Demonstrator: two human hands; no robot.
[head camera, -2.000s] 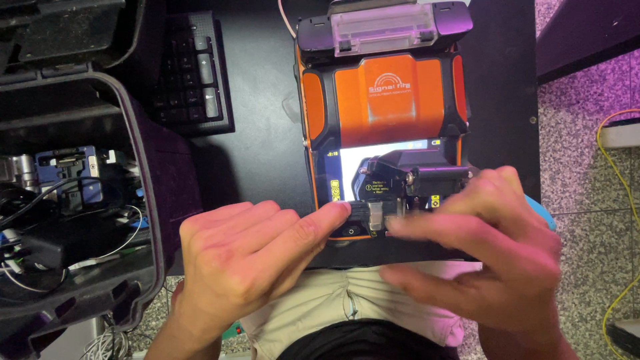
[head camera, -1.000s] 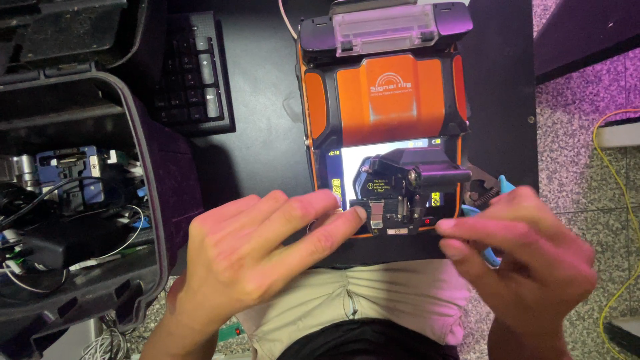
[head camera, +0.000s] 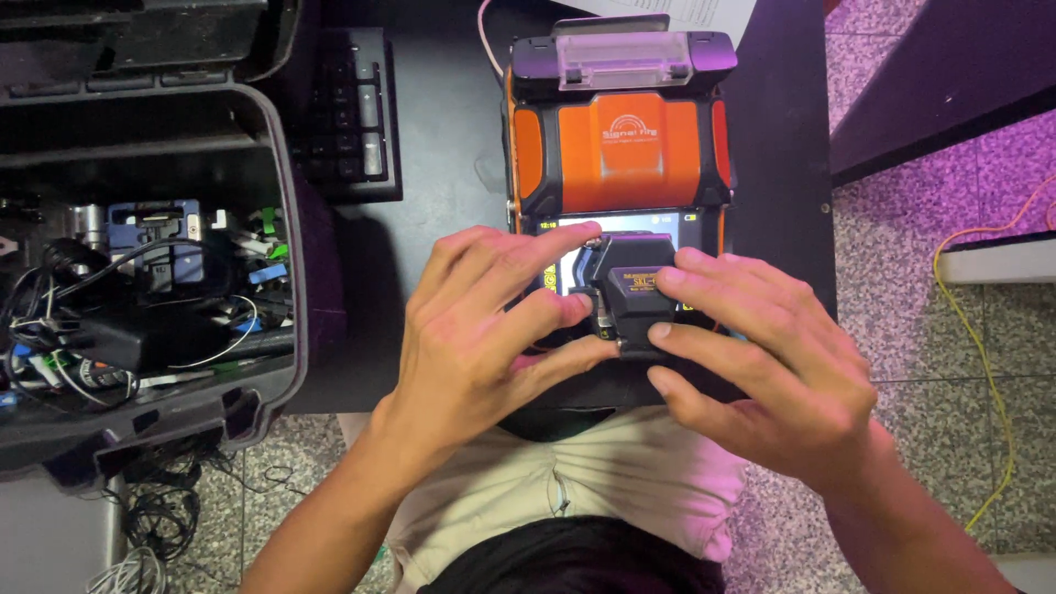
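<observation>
An orange and black Signal Fire fusion splicer (head camera: 631, 153) stands on the black table, its lit screen partly covered. Over the screen's lower part lies a black fiber cleaver (head camera: 639, 280) with its lid down. My left hand (head camera: 487, 318) grips the cleaver's left side, with the index finger at its upper corner and the thumb at its lower edge. Against the lid's right side rest the fingertips of my right hand (head camera: 767, 355), the fingers spread. Whether a fiber lies in the cleaver is hidden.
On the left, an open black case (head camera: 289, 247) holds a blue cleaver-like tool (head camera: 157, 247), cables and connectors. A black keyboard (head camera: 351, 115) lies behind it. Paper (head camera: 718, 16) shows behind the splicer. A yellow cable (head camera: 986, 355) runs down at the far right.
The cleaver's lid, raised a second ago, is now down. My right hand has moved left onto the cleaver, and my left hand has spread around its left side.
</observation>
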